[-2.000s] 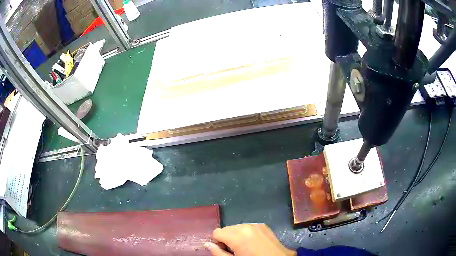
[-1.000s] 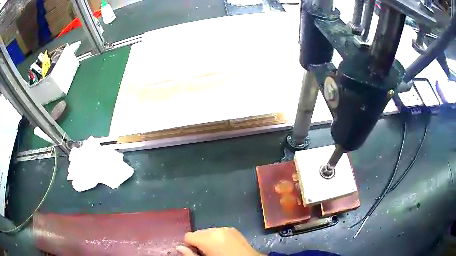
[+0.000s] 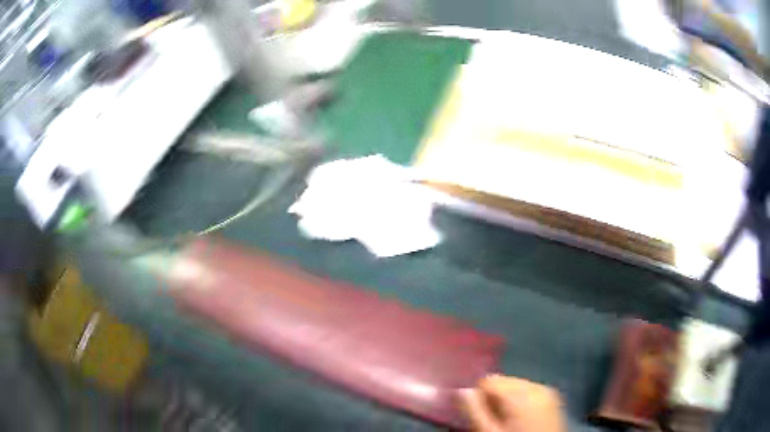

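Observation:
The long dark red board (image 3: 338,329) lies on the dark bench in front of me, slanting down to the right. My right hand (image 3: 519,405) is at its right end, fingers and thumb on the lower right corner, gripping it. The hand is cut off by the bottom edge and blurred. My left hand is not in view. At the right, the reddish-brown fixture block (image 3: 637,371) stands beside the cream pressing block (image 3: 705,363).
A crumpled white cloth (image 3: 367,207) lies behind the board. Cardboard sheets (image 3: 549,224) lie behind the bench edge. A white carton (image 3: 135,110) is at the far left, with a thin hose (image 3: 253,202) nearby. The black press (image 3: 756,253) is cut off at the right.
The view has swung left and blurred, so the board, cloth and press appear further right. More of the far left shows. My right hand stays at the board's right end.

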